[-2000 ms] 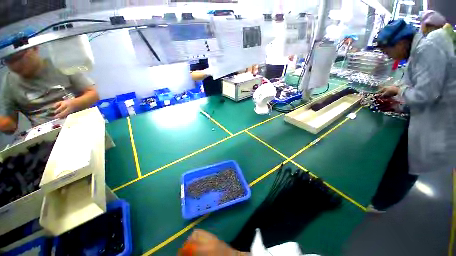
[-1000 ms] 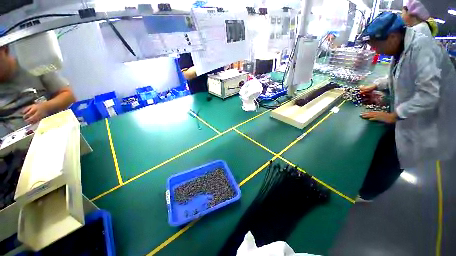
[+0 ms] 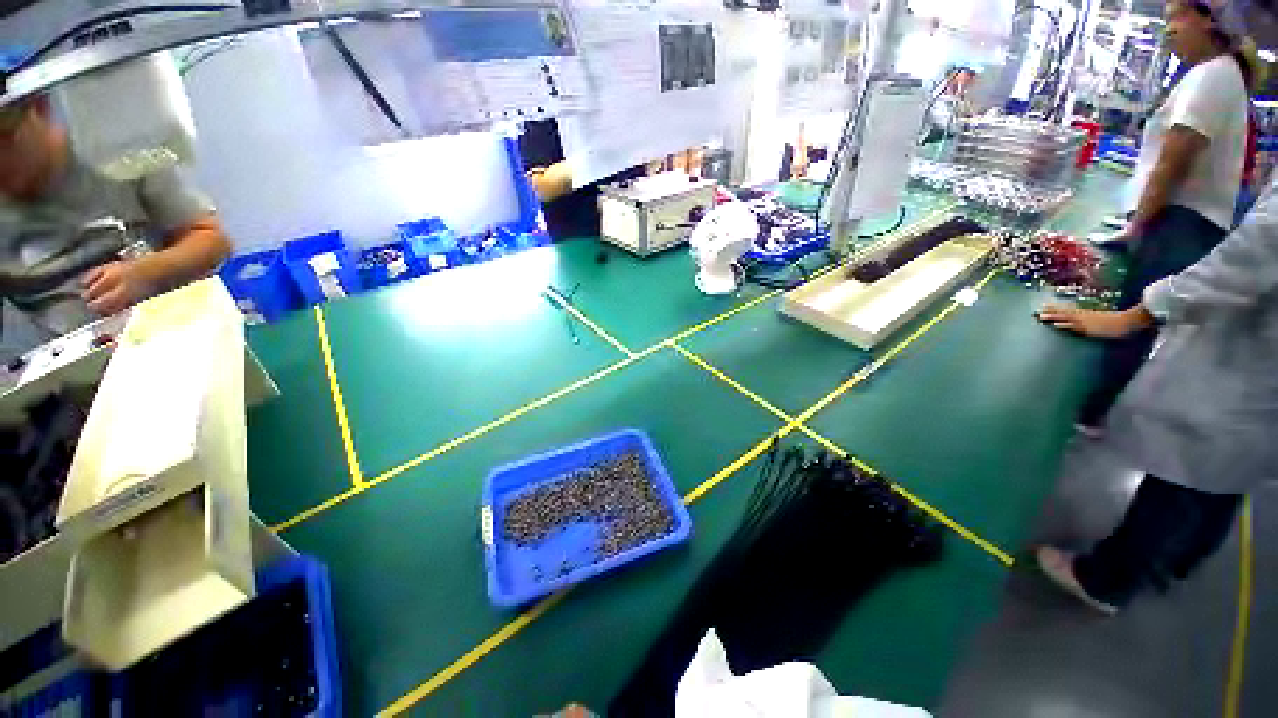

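A sliver of bare skin shows at the bottom edge, likely my right hand; its fingers and any held thing are cut off. A pointed white shape, cloth or sleeve, lies right of it. My left hand cannot be made out. A large fanned bundle of thin black cables lies on the green mat, its small-tipped ends pointing away from me. Left of it a shallow blue tray holds many small grey-brown parts, with a bare patch at its front.
Cream bins stand at left above a blue tray of black parts. A long cream tray with black cables and a white fan stand farther back. One person sits at left; two stand at right, one hand on the mat.
The bare hand with orange on its fingers has dropped almost out of view at the bottom. The view has shifted. The person at right has straightened and moved away from the red-and-white bundle.
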